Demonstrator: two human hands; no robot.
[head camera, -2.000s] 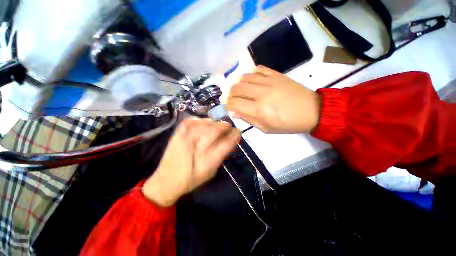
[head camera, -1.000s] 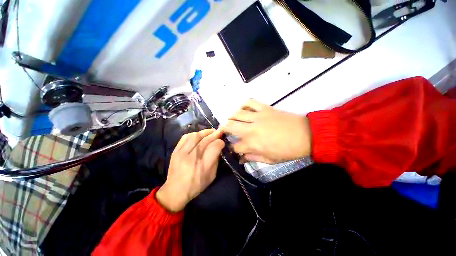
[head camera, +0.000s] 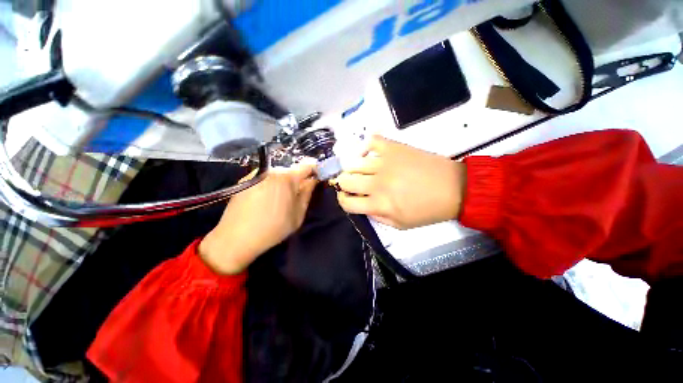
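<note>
My left hand (head camera: 262, 217) lies on the black lining (head camera: 299, 292) just left of the needle area, its fingertips by the presser foot parts (head camera: 313, 142). My right hand (head camera: 401, 183) is just to the right, its fingertips curled down at the edge of the black cloth, close to the left fingertips. The narrow black zip tape (head camera: 386, 258) runs from under the right hand down towards the lap. A pale thread (head camera: 372, 288) hangs beside it. What lies under the fingertips is hidden.
The white machine head (head camera: 127, 52) and a curved metal rod (head camera: 150, 213) are at left, over check cloth (head camera: 56, 224). Behind my right hand are a flat black case (head camera: 425, 84), a brown card (head camera: 509, 99) and a looped black strap (head camera: 584, 60). A ruler strip (head camera: 453, 254) lines the table's front edge.
Since one second ago, the view has shifted, and both hands are closer to the presser foot. My left hand is further left and flatter on the cloth; the fingertips are slightly apart.
</note>
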